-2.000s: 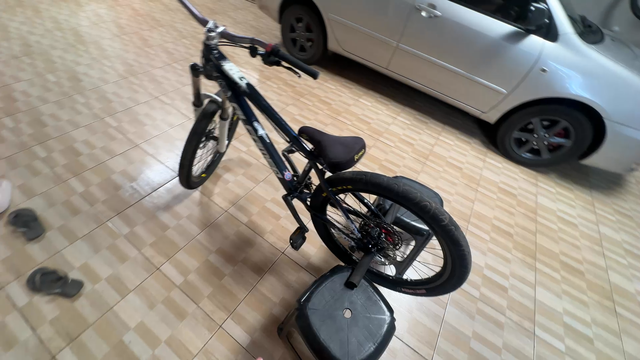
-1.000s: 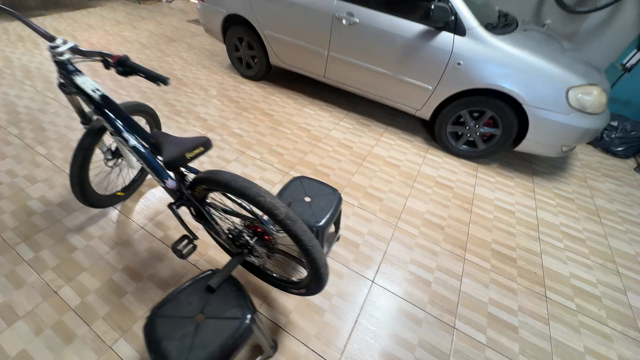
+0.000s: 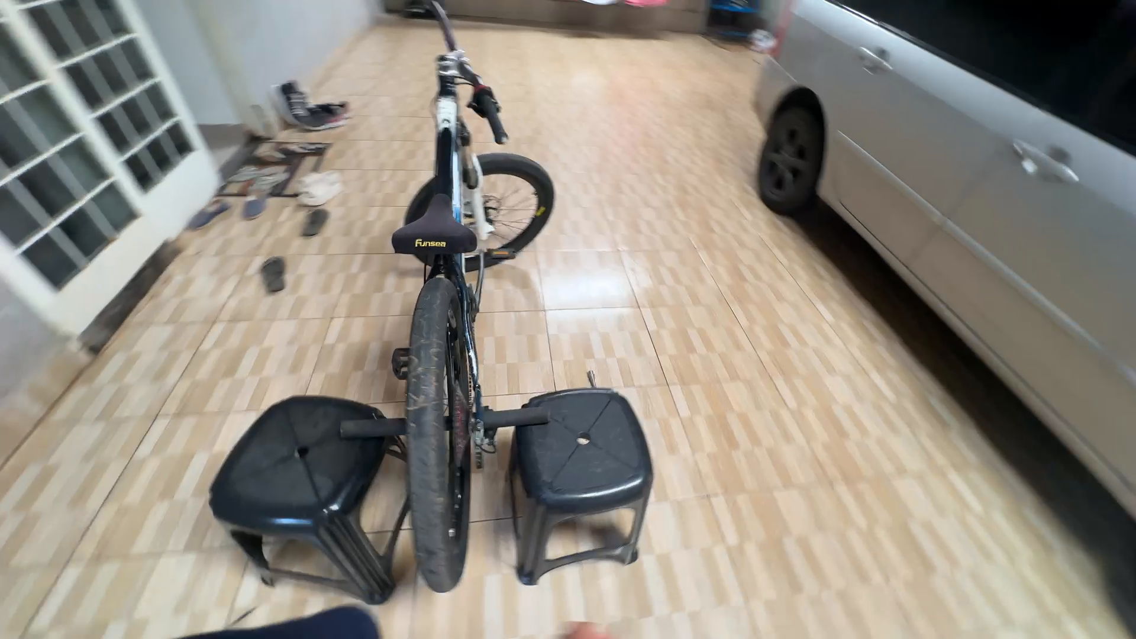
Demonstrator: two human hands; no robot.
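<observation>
A bicycle (image 3: 454,177) stands ahead, its rear wheel (image 3: 430,435) between two black plastic stools. Pegs at its rear axle lie over the left stool (image 3: 284,479) and the right stool (image 3: 599,470). The black saddle (image 3: 435,232) faces me, and the front wheel (image 3: 532,213) is turned to one side. A small bit of skin, perhaps a fingertip, shows at the bottom edge; which hand it belongs to I cannot tell. Neither hand can be made out, nor anything held. A dark piece of cloth (image 3: 328,624) is at the bottom edge.
Along the right side stands a silver car (image 3: 932,142). A white barred door (image 3: 98,133) is at the left, with shoes (image 3: 306,108), sandals and a low rack (image 3: 284,169) near it. A small metal object (image 3: 591,379) lies behind the right stool on the tiled floor.
The view has swung round to behind the bicycle, which still rests with its pegs at the two stools. The door and shoe rack now show at the left.
</observation>
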